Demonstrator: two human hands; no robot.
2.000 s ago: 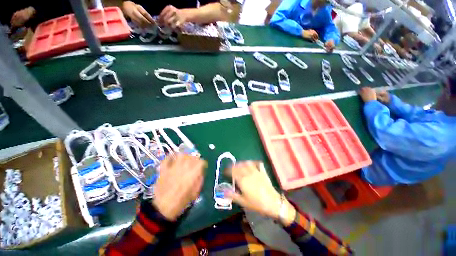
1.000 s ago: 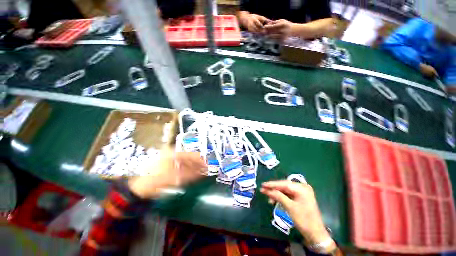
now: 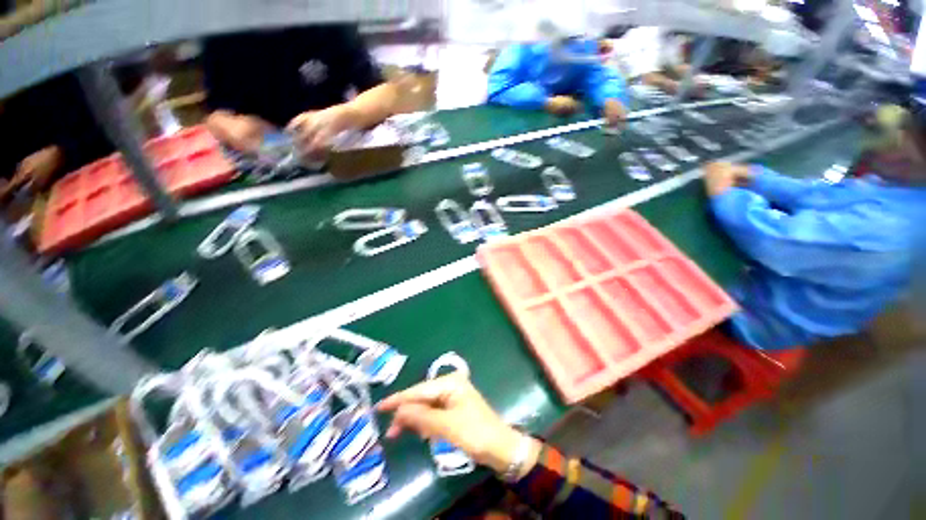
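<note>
My right hand (image 3: 452,414) is palm down over one looped unit (image 3: 450,457), its fingers apart and pointing left. The unit's white loop shows above the hand and its blue-and-white end below it. Left of the hand lies an overlapping heap of looped units (image 3: 305,437). At the lower left corner is an open brown cardboard box (image 3: 137,462), cut off by the frame. A blurred brownish shape inside it may be my left hand, but I cannot tell.
A salmon-red compartment tray (image 3: 609,295) lies right of my hand, above a red stool (image 3: 701,391). Beyond the pale rail (image 3: 391,284), looped units lie on the green belt (image 3: 315,244). A grey post (image 3: 66,325) crosses the left. Coworkers sit opposite and at right, some in blue smocks.
The view has swung, so the box now sits at the lower left corner. My left hand, blurred near the box before, is no longer clear. My right hand remains over the single unit.
</note>
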